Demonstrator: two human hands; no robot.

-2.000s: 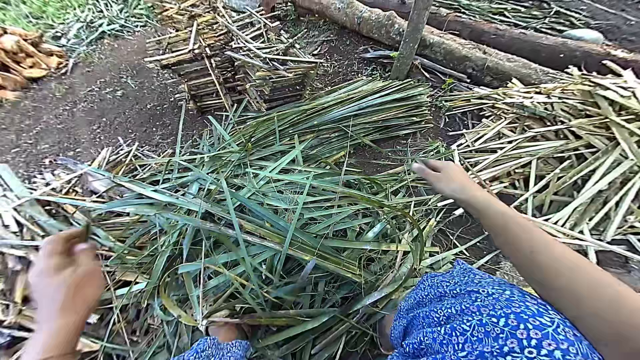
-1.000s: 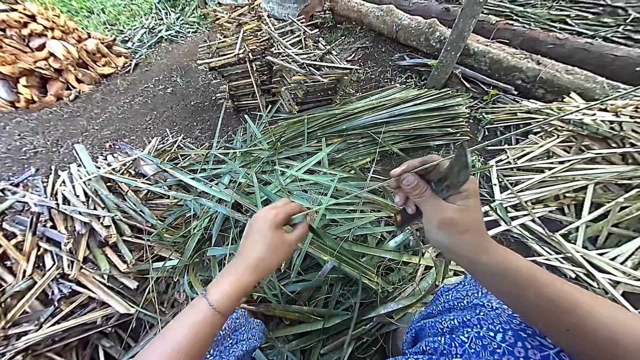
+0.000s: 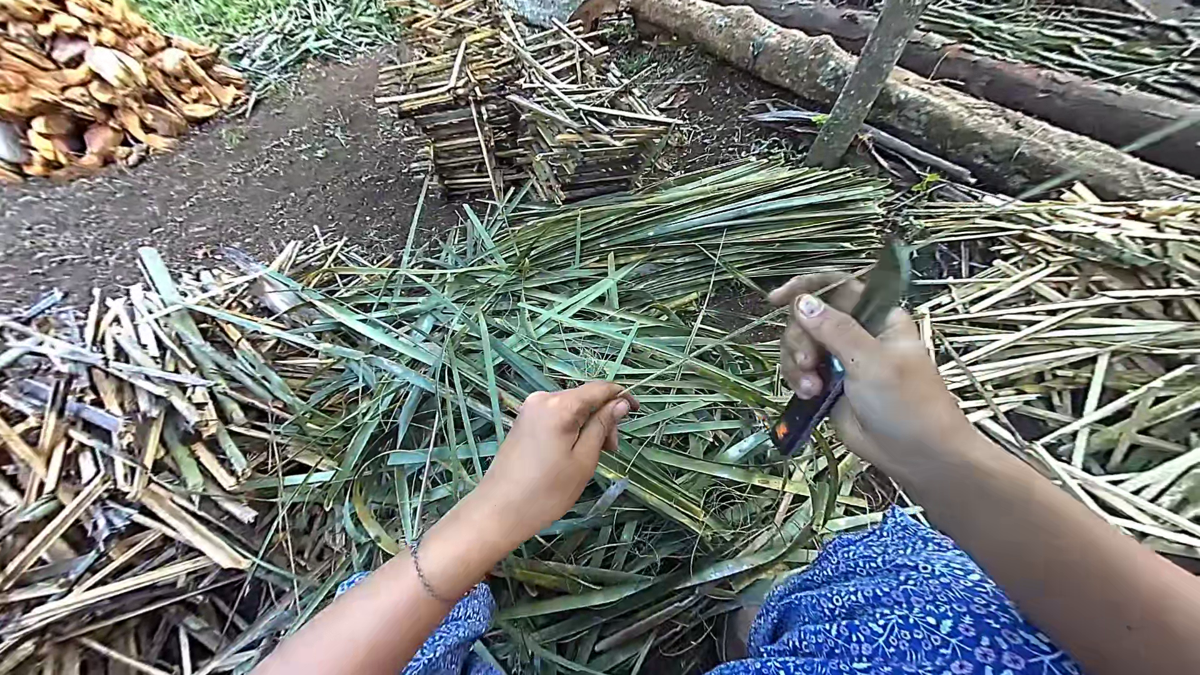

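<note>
My right hand point(image 3: 858, 366) is closed around a knife point(image 3: 848, 352) with a dark handle low in the palm and a wide blade pointing up. A thin plant strip point(image 3: 717, 347) runs between the hands; its far part passes by the right fingers and the blade. The near end of that strip is pinched between thumb and fingers of my left hand point(image 3: 572, 441). Under both hands lies a loose heap of long green leaf strips point(image 3: 525, 347). Just behind it is a neater bundle of green strips point(image 3: 731, 220).
Dry split pieces point(image 3: 103, 562) cover the left side, and pale strips point(image 3: 1078, 375) the right. At the back stand stacked short sticks point(image 3: 525, 112), a thin upright post point(image 3: 867, 84) and long logs point(image 3: 956, 112). A husk pile point(image 3: 103, 84) is at the back left.
Two seconds ago the hands were far apart, the left at the left edge; now they are close together over the heap. The knife shows in the right hand from one second ago.
</note>
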